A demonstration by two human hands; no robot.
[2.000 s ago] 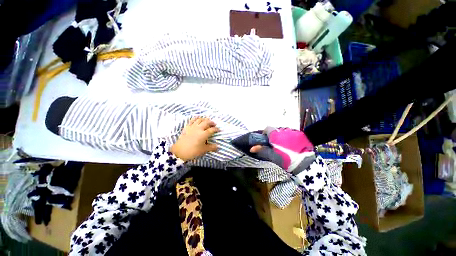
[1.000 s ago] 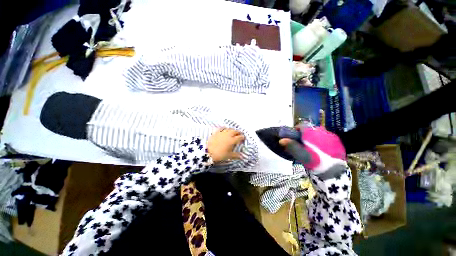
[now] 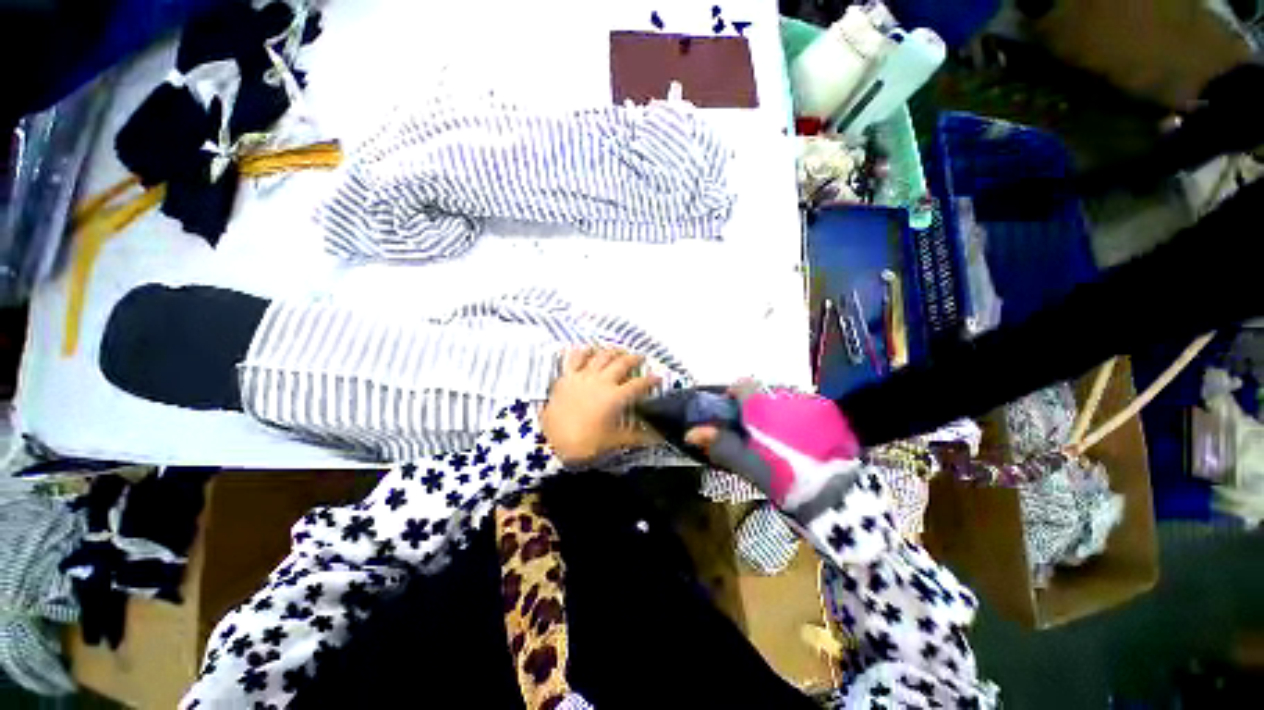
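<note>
A striped garment piece [image 3: 402,375] is drawn over the black padded sleeve board [image 3: 180,347], whose rounded end shows at the left. My bare left hand [image 3: 596,402] lies on the cloth near its right end, pressing or holding it; its fingertips are partly hidden. My right hand [image 3: 790,441], in a pink and grey mitt, is closed around the steam iron [image 3: 686,413]. The iron's dark tip points left, close beside my left hand. Whether its sole touches the cloth is hidden. A second striped piece [image 3: 555,174] lies folded behind the board.
Tied black pieces [image 3: 201,132] and yellow strips [image 3: 288,160] lie on the table's left. A dark-red pad [image 3: 683,70] lies at the back right. A green basket [image 3: 908,153], blue crates [image 3: 846,264] and a cardboard box [image 3: 1137,548] stand to the right. The black hose [image 3: 1054,326] crosses the right side.
The iron has moved from the cloth to the right, then back left beside my left hand. My left hand has shifted right from its earliest place. The cloth has slid right, baring more of the board's end.
</note>
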